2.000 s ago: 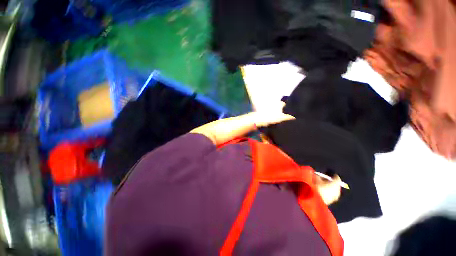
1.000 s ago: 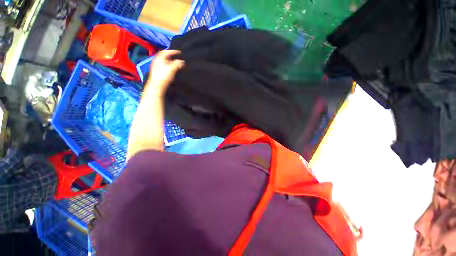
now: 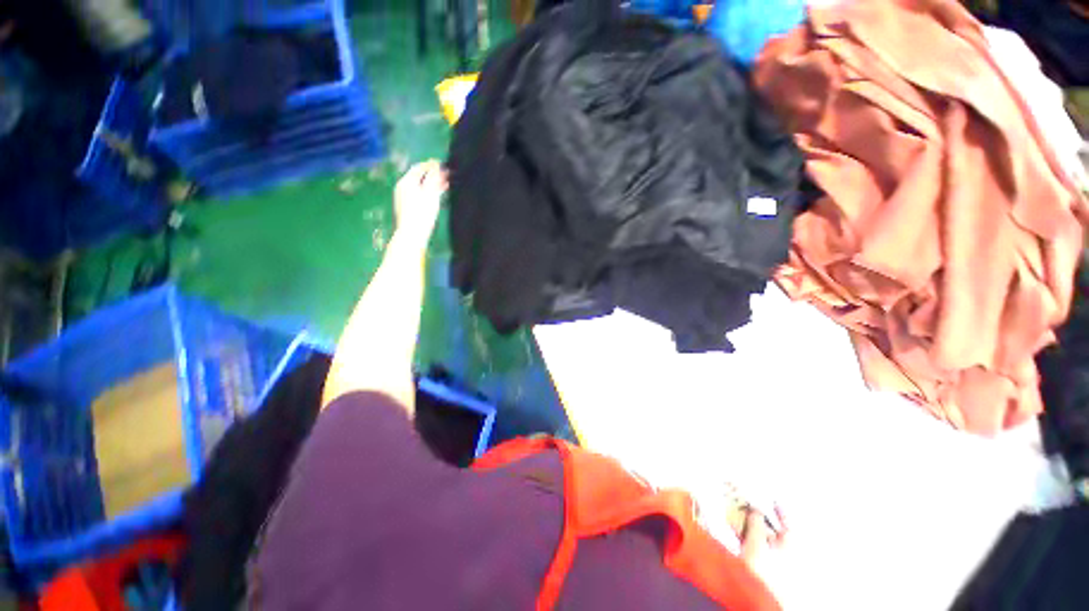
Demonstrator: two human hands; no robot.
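Observation:
A rumpled pile of black garments [image 3: 621, 155], partly shiny and with a small white label, lies at the far end of the white table [image 3: 669, 406]. My left hand [image 3: 418, 191] is stretched out just left of the pile, over the green floor. It is small and blurred, so its grip is unclear. My right hand [image 3: 758, 531] is low over the white table beside my orange-red apron. It is washed out by glare, and I cannot tell if it holds anything.
Rust-pink cloth [image 3: 931, 203] is heaped at the far right. A blue crate with brown cardboard [image 3: 143, 442] stands at lower left, beside black cloth [image 3: 263, 477] and a red stool [image 3: 108, 579]. More blue crates [image 3: 269, 137] are at upper left. Black cloth [image 3: 1033, 567] is at lower right.
My left hand has moved from black cloth above the crates to beside the far black pile. That cloth now lies low at the left. The view has turned, showing more of the pile and rust-pink cloth.

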